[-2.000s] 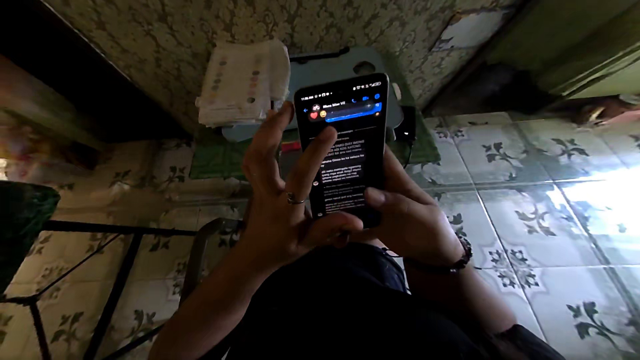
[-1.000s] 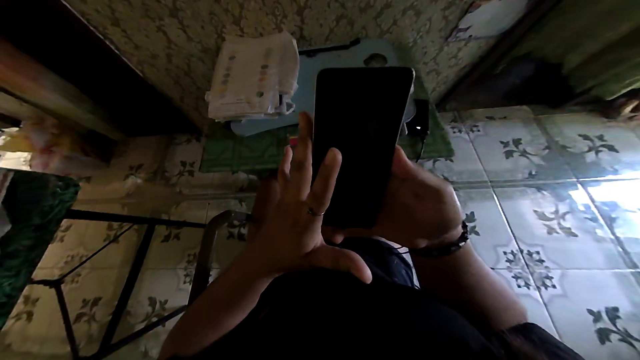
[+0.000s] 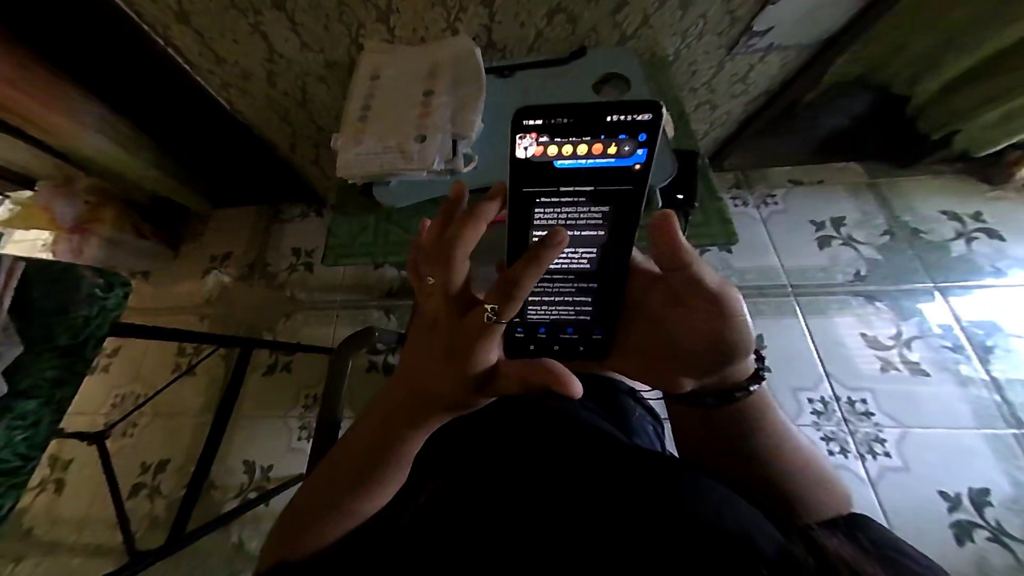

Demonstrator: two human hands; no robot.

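Observation:
A smartphone [image 3: 580, 264] stands tilted toward me in the middle of the view, its screen lit with a dark chat page, a row of emoji reactions near the top. My right hand [image 3: 688, 320], with a dark beaded bracelet at the wrist, supports the phone from behind and along its lower right side; the fingers behind it are hidden. In front of the phone's left side is my left hand [image 3: 472, 304], wearing a ring. Its fingers are spread, and the index fingertip is over the middle of the screen; whether it touches the glass I cannot tell.
Beyond the phone, a stack of white printed papers or cloths [image 3: 412, 112] lies on a light blue board [image 3: 552, 80], above a green mat [image 3: 368, 232]. A black metal frame [image 3: 216, 408] stands at the left on the patterned tile floor [image 3: 856, 336]. A patterned wall rises behind.
The phone's screen was lit two seconds ago, dark one second ago, and is lit again now. The emoji row shows on it. My left index finger has moved onto the screen area from beside the phone's lower left edge.

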